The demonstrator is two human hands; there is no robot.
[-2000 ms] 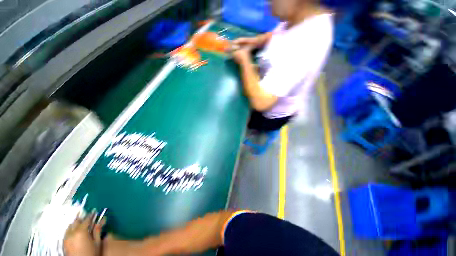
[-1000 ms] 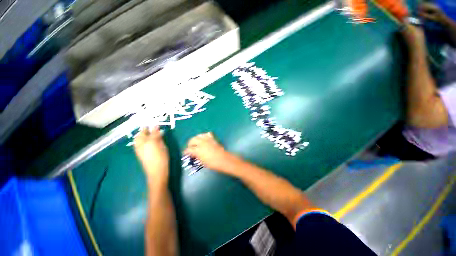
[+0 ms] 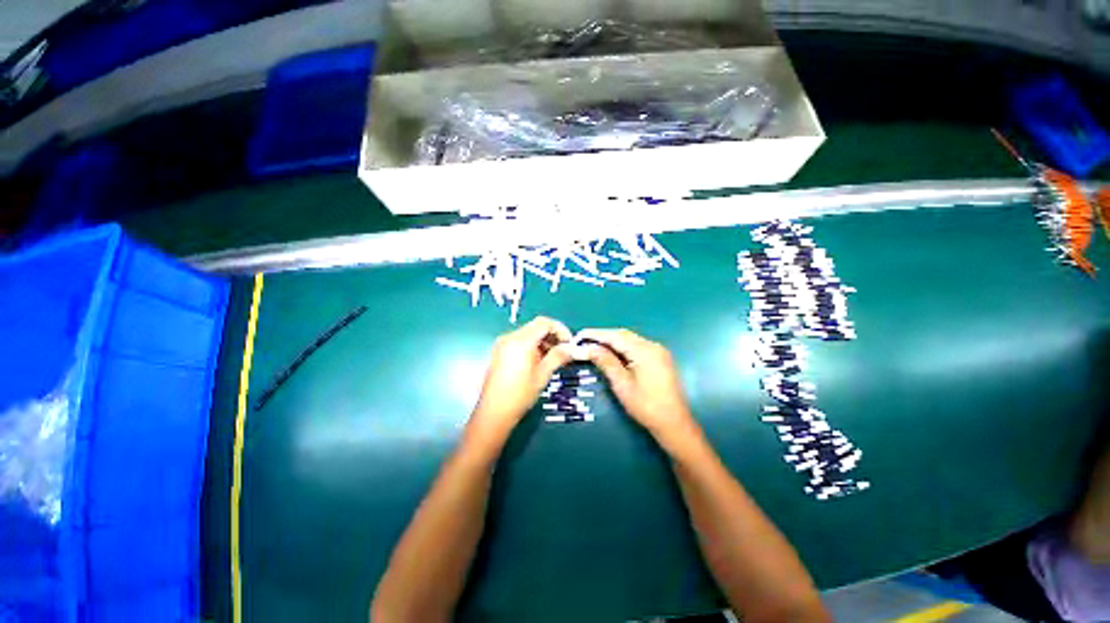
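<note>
My left hand (image 3: pixel 526 365) and my right hand (image 3: pixel 635 372) meet at the centre of the green bench. Their fingertips pinch a small black-and-white unit (image 3: pixel 582 351) between them; the fingers hide much of it. A short row of black-and-white units (image 3: pixel 568 398) lies just below the fingertips, between the hands. Loose white tubes (image 3: pixel 572 262) lie crisscrossed beyond the hands, against the rail. A large banded pile of black-and-white units (image 3: pixel 791 304) runs down the bench at the right. A long thin black rod (image 3: pixel 310 357) lies at the left.
A divided carton (image 3: pixel 596 170) holding clear bags stands beyond the pale rail (image 3: pixel 329 252). A blue tote (image 3: pixel 146 426) stands at the left end, by a yellow line (image 3: pixel 244 450). A blue bin (image 3: pixel 312 110) is behind the rail. Orange parts (image 3: pixel 1071 219) lie far right; a person's sleeve (image 3: pixel 1071 572) shows lower right.
The view has swung left and levelled. My left hand has left the white tubes and my right hand has left the small row; both now meet at the unit above that row.
</note>
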